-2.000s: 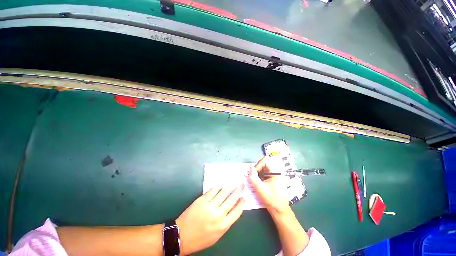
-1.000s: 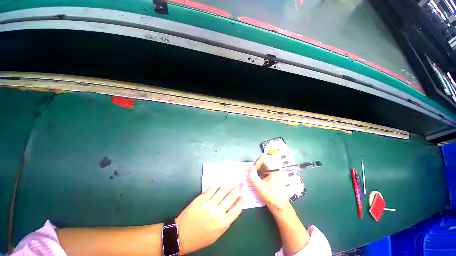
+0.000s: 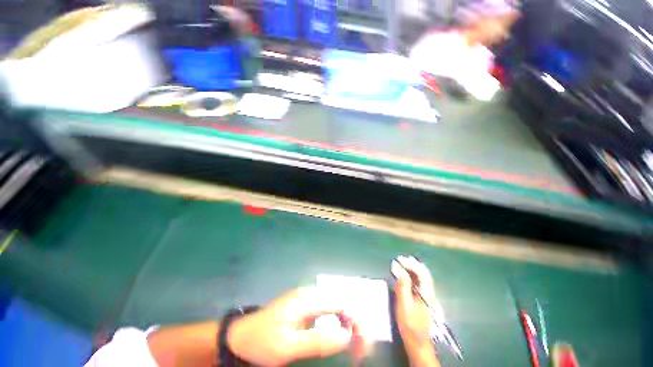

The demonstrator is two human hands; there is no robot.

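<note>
The frame is motion-blurred. A white paper slip (image 3: pixel 372 304) lies on the green mat. My left hand (image 3: pixel 286 331) is at its left and lower edge, fingers curled; a bright white patch shows at the fingers, and I cannot tell if it is something held. My right hand (image 3: pixel 414 308) is just right of the slip, with a thin dark-and-pale pen (image 3: pixel 447 337) slanting from it towards the lower right. The electronic unit cannot be made out clearly at this hand.
A red marker (image 3: pixel 529 337) and a thin pale stick (image 3: pixel 542 326) lie at the right, a red pad (image 3: pixel 564 355) below. Beyond the dark channel, the opposite bench holds a tape roll (image 3: pixel 209 105) and light-blue box (image 3: pixel 369 75). A blurred person is at the far side.
The view has tilted up, showing the far bench. My left hand has curled and no longer lies flat on the slip. My right hand has left the writing pose and moved off the slip; the pen points down-right.
</note>
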